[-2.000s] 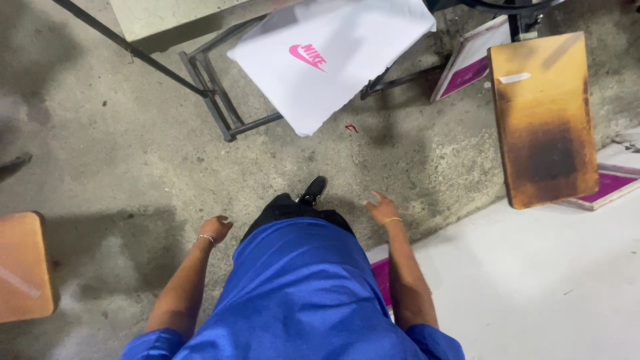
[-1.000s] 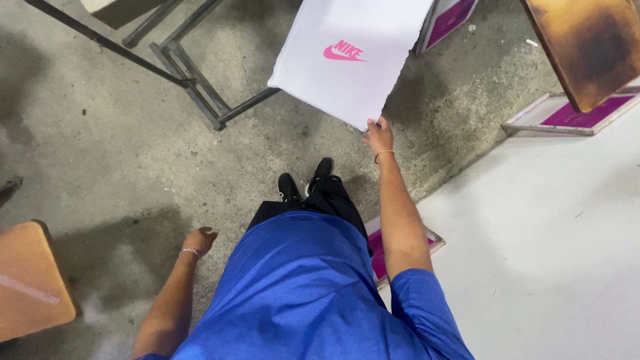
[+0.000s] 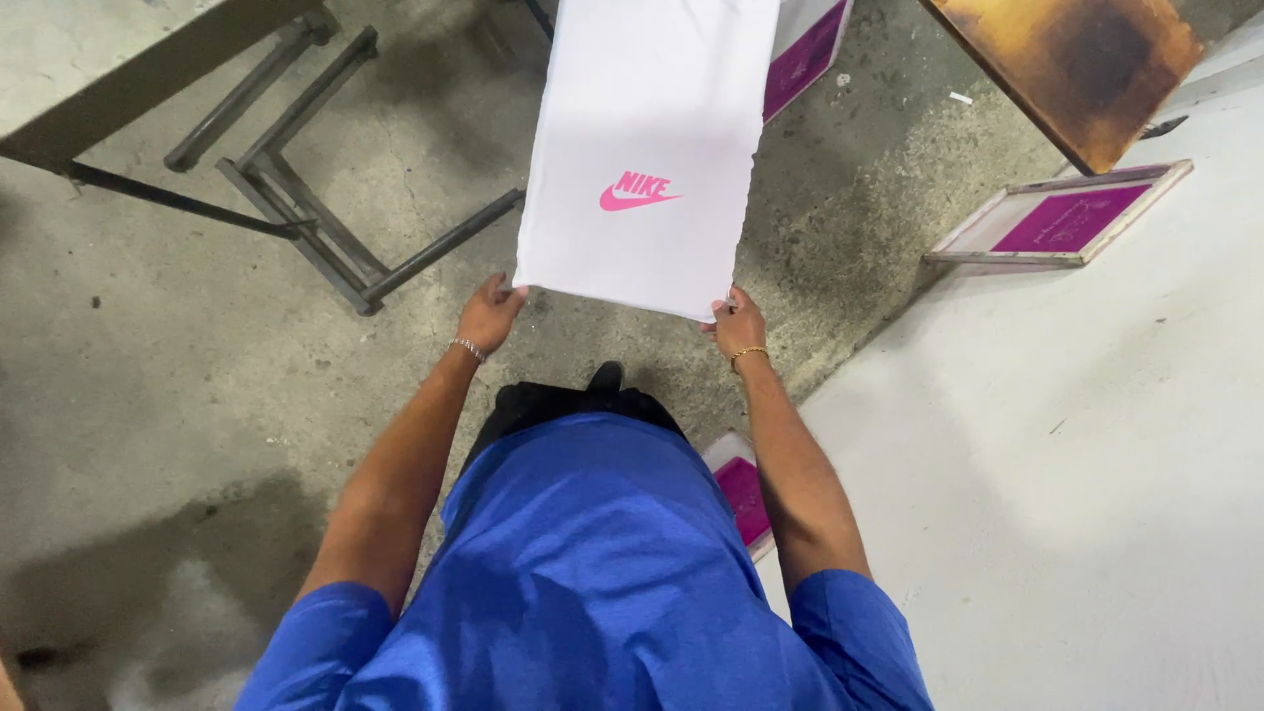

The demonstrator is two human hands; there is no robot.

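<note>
White fabric with a pink Nike logo is stretched out in front of me, its far end cut off by the top of the view. My left hand pinches the near left corner, and a silver-coloured bracelet circles that wrist. At the near right corner my right hand grips the cloth; a gold-coloured bracelet is on this wrist. What supports the fabric underneath is hidden.
A table and a dark metal frame stand at left. Upper right is a scorched brown board. Framed screens with purple areas lean by the white wall; another is beside my right arm.
Both hands were off the fabric at first. My right hand took its near edge, and my left hand has since moved up to hold the left corner.
</note>
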